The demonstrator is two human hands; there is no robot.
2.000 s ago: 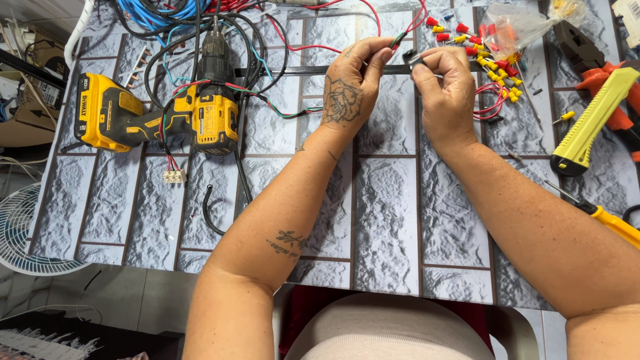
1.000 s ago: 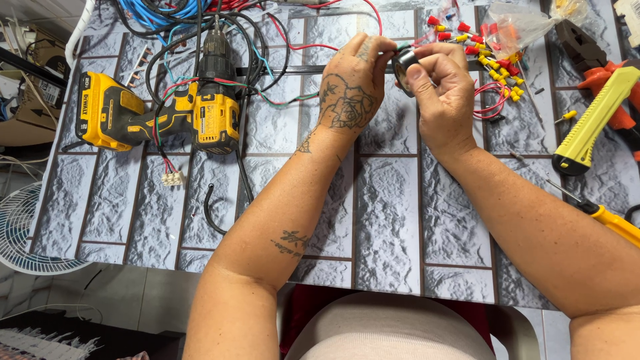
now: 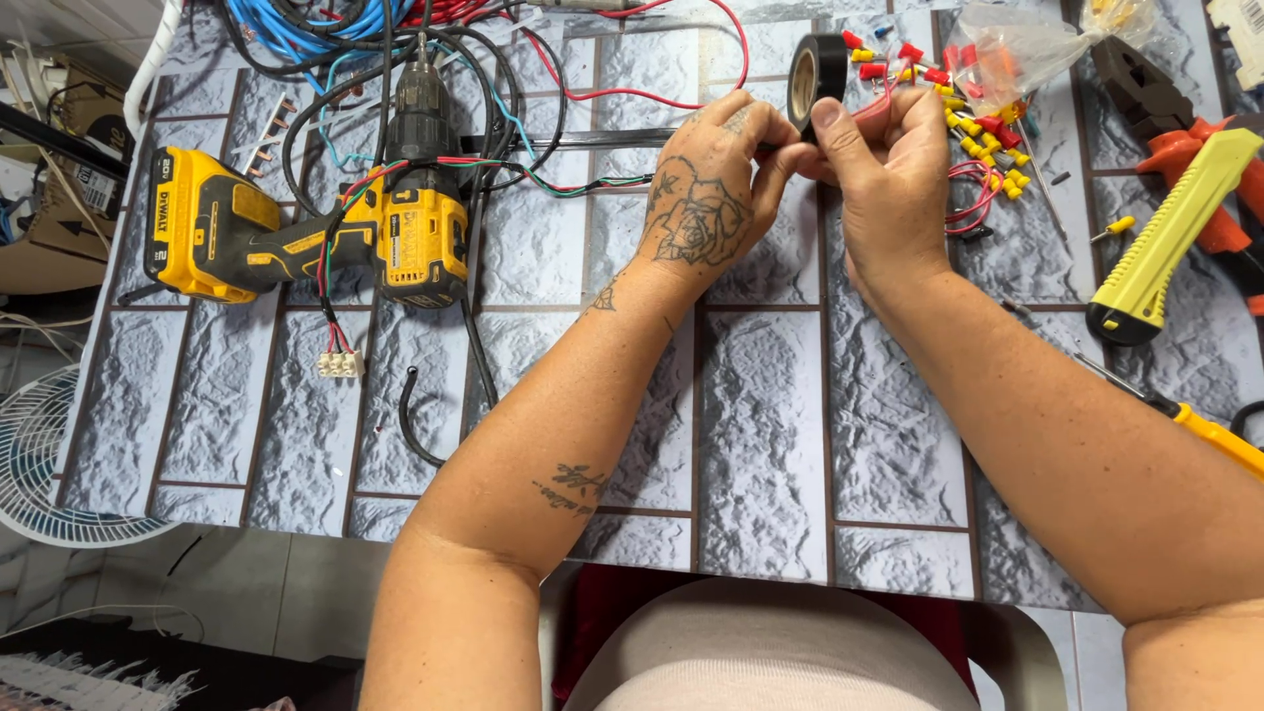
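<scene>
A roll of black electrical tape (image 3: 818,81) stands on edge between my hands. My right hand (image 3: 884,178) has its thumb against the bottom of the roll, with pinkish-red wire by its fingers. My left hand (image 3: 726,188) pinches at the wire bundle just left of the roll; the exact spot is hidden by the fingers. From there a red, green and black wire bundle (image 3: 568,188) runs left over a yellow DeWalt cordless drill (image 3: 415,227) and down to a white screw terminal block (image 3: 340,364). A flat black strip (image 3: 602,139) passes behind my left hand.
Red and yellow crimp terminals (image 3: 973,138) lie beyond my right hand beside a clear plastic bag (image 3: 1017,49). At right are a yellow-green utility knife (image 3: 1170,242), orange-handled pliers (image 3: 1145,94) and a yellow-handled tool (image 3: 1210,434). Blue cable coils (image 3: 296,39) sit at the far left.
The tape roll, held lower between the hands a second ago, now stands upright above my right thumb. Both hands have come close together. The drill and terminal block have stayed put.
</scene>
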